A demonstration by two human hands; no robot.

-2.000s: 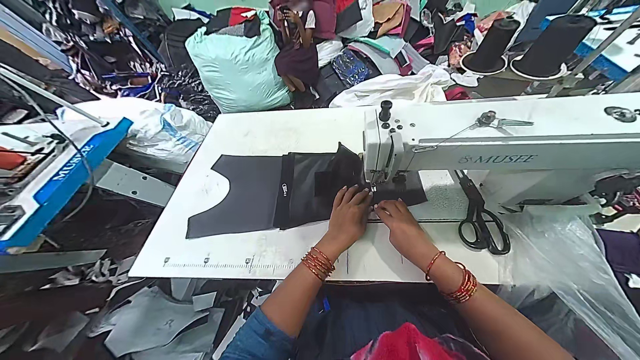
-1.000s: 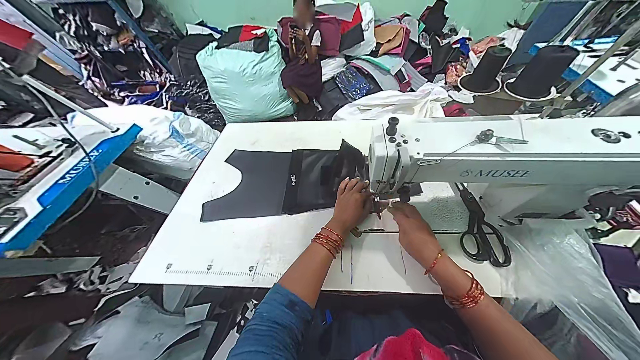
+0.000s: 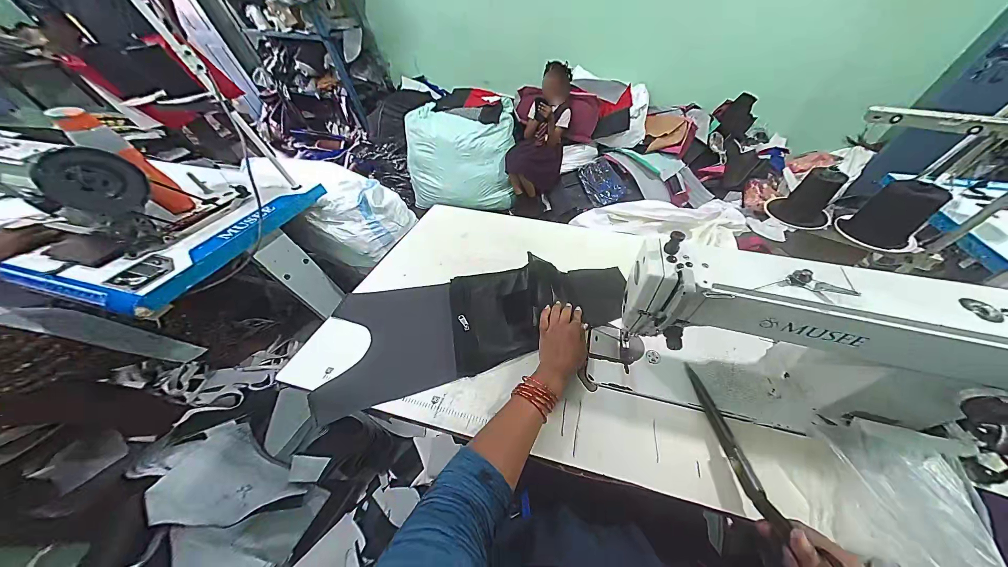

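My left hand (image 3: pixel 561 340) presses down on the black fabric piece (image 3: pixel 504 319) with a zip-like strip and small tag, left of the needle. Joined to it, a dark grey cut panel (image 3: pixel 402 335) lies flat and overhangs the table's front left edge. At the lower right, my right hand (image 3: pixel 807 545) grips the handles of black fabric scissors (image 3: pixel 732 449), their blades pointing up toward the bed of the white sewing machine (image 3: pixel 787 315). The right hand is partly cut off by the frame's edge. The presser foot (image 3: pixel 626 352) stands beside the cloth, which is out from under it.
Clear plastic sheeting (image 3: pixel 906 480) lies at the table's right. Black thread cones (image 3: pixel 894 214) stand behind the machine. A second machine table (image 3: pixel 165 276) is at left. Cut scraps (image 3: pixel 228 480) cover the floor. A person (image 3: pixel 543 142) sits among bags beyond the table.
The fabric has moved left, away from the needle. My right hand has left the needle area and taken up the scissors, which lay right of the needle earlier. The view has swung noticeably.
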